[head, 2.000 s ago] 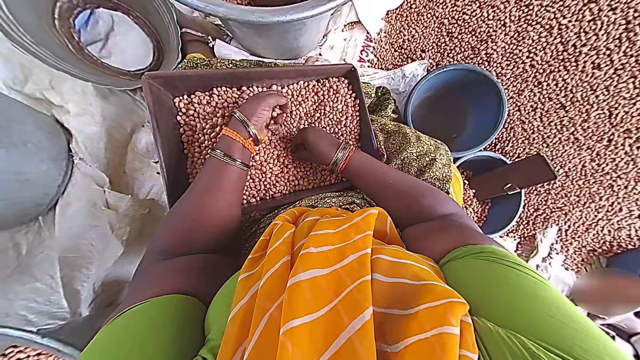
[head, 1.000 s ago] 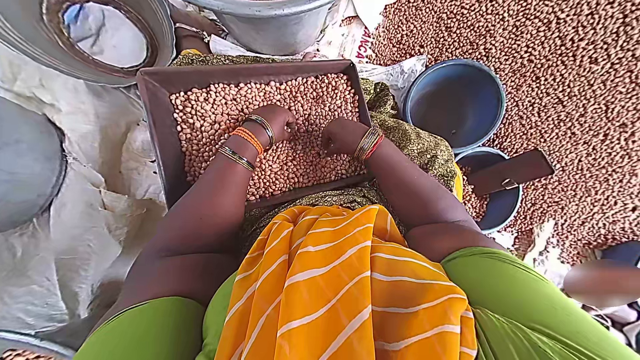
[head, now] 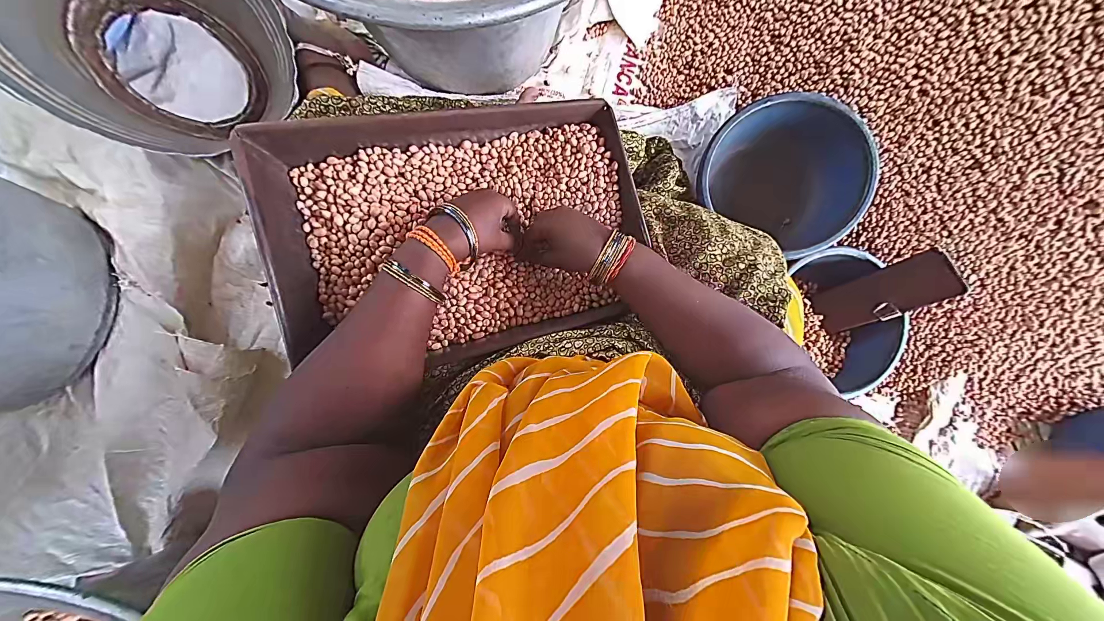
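A brown rectangular tray point(head: 431, 123) rests across my lap, with a layer of shelled peanuts point(head: 371, 198) in it. Over the middle of the tray are both hands, close together with fingers curled and pointing at each other. Bangles circle both wrists. My left hand point(head: 485, 222) is just above the peanuts; its fingertips are hidden, so whether it holds anything does not show. My right hand point(head: 565, 239) is beside it, knuckles up, its fingertips turned down and out of sight.
Right of the tray stand a blue basin point(head: 789, 172) and a smaller blue bowl point(head: 871, 362) of peanuts, with a brown flat case point(head: 897, 289) across its rim. Peanuts point(head: 992, 172) spread beyond. Metal tubs point(head: 470, 52) stand ahead and at left, on white sacking point(head: 155, 345).
My hands were apart over the peanuts one second ago; now they are close together near the tray's middle. My right hand has moved left and down.
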